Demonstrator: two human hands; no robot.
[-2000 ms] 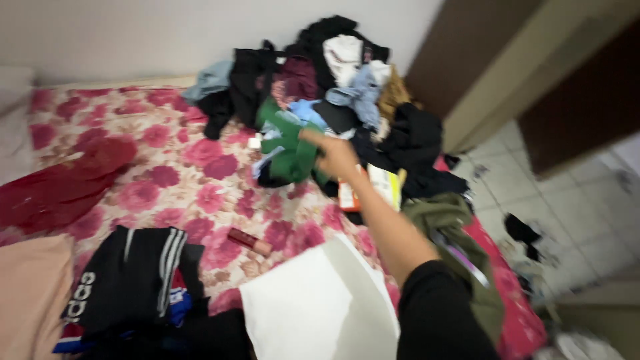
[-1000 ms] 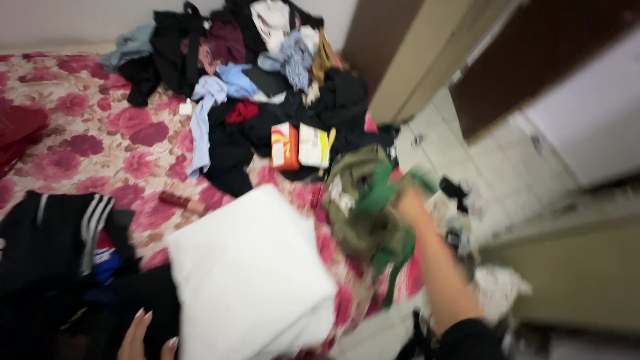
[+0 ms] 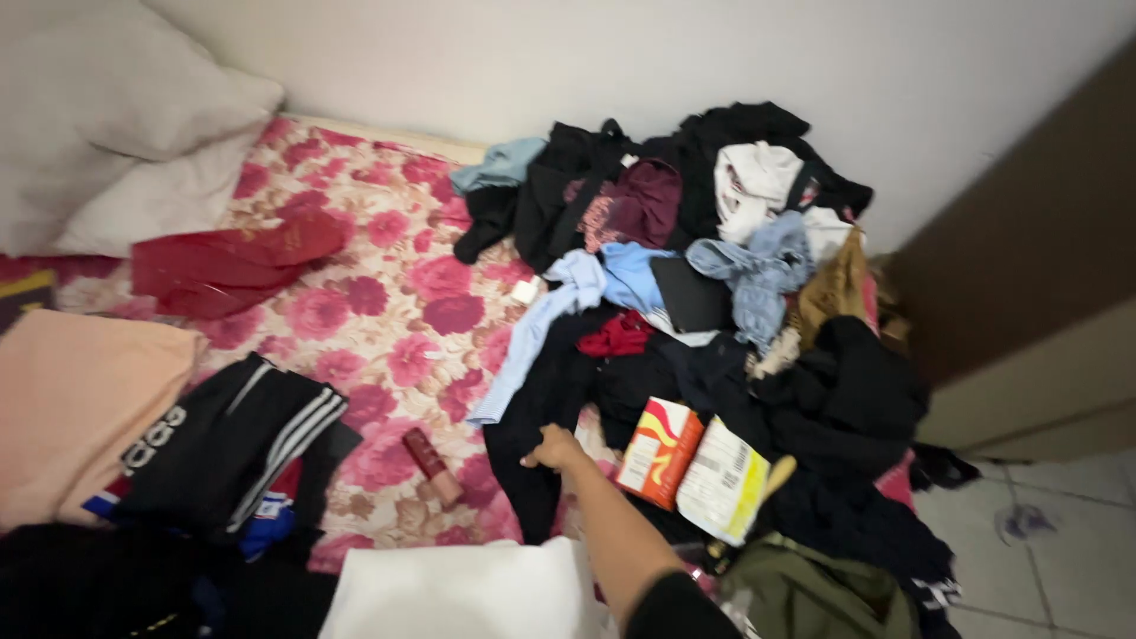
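My right hand (image 3: 556, 450) reaches over a dark garment (image 3: 525, 453), its fingers bent at the cloth; whether they grip it is unclear. Just above lies a light blue striped sleeve (image 3: 532, 342), and a small red cloth (image 3: 616, 335) rests on the dark clothes. To the right of the hand are a red and orange box (image 3: 659, 452) and a white and yellow package (image 3: 723, 481) bearing writing. A white folded cloth (image 3: 461, 590) sits at the bottom edge. My left hand is out of view.
A heap of clothes (image 3: 652, 204) lies along the wall. Left are a black Adidas garment (image 3: 240, 444), a peach cloth (image 3: 89, 399), a red bag (image 3: 240, 262) and grey pillows (image 3: 124, 98). A dark red tube (image 3: 432, 466) lies on the floral sheet. Olive cloth (image 3: 808, 590) is at lower right.
The green garment, in my right hand earlier and then over the olive cloth, is out of view. My right hand has moved back left to the dark clothes. My left hand has left the view.
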